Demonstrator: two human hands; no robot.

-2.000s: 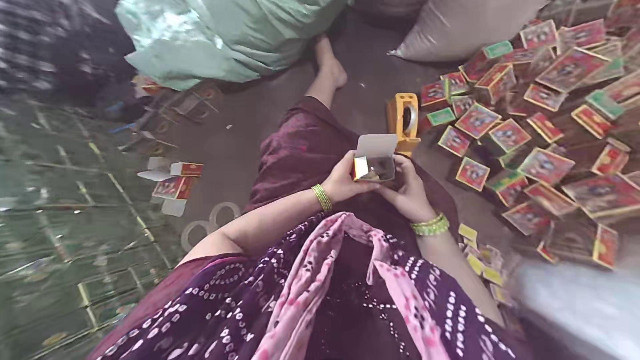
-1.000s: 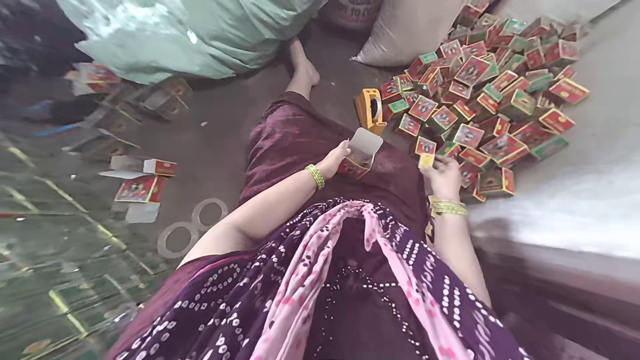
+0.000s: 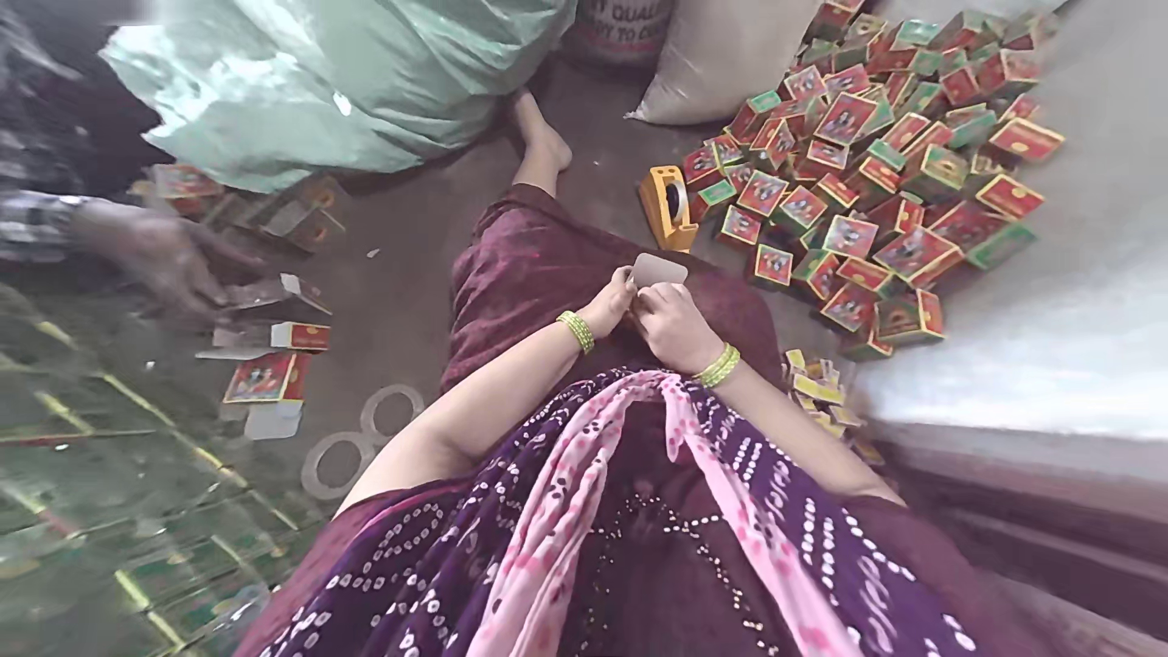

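In the middle of the head view, above my lap, my left hand (image 3: 613, 303) grips a small cardboard box whose pale flap (image 3: 659, 270) stands up past my fingers. My right hand (image 3: 673, 321) is against the same box from the other side, fingers bent over its opening; whether they hold anything is hidden. Most of the box's body is covered by both hands. Just beyond the hands, a yellow tape dispenser (image 3: 669, 208) rests on the floor by my knee.
A heap of red and green printed boxes (image 3: 849, 182) lies at the right, with small yellow packets (image 3: 817, 388) below. Tape rings (image 3: 338, 464) and open cartons (image 3: 265, 379) lie left, where another person's hand (image 3: 164, 251) reaches in. Sacks (image 3: 721, 64) stand at the top.
My right hand has come from beside the heap, where it was at a small yellow piece, back to the box in my left hand. Another person's hand has appeared at the left.
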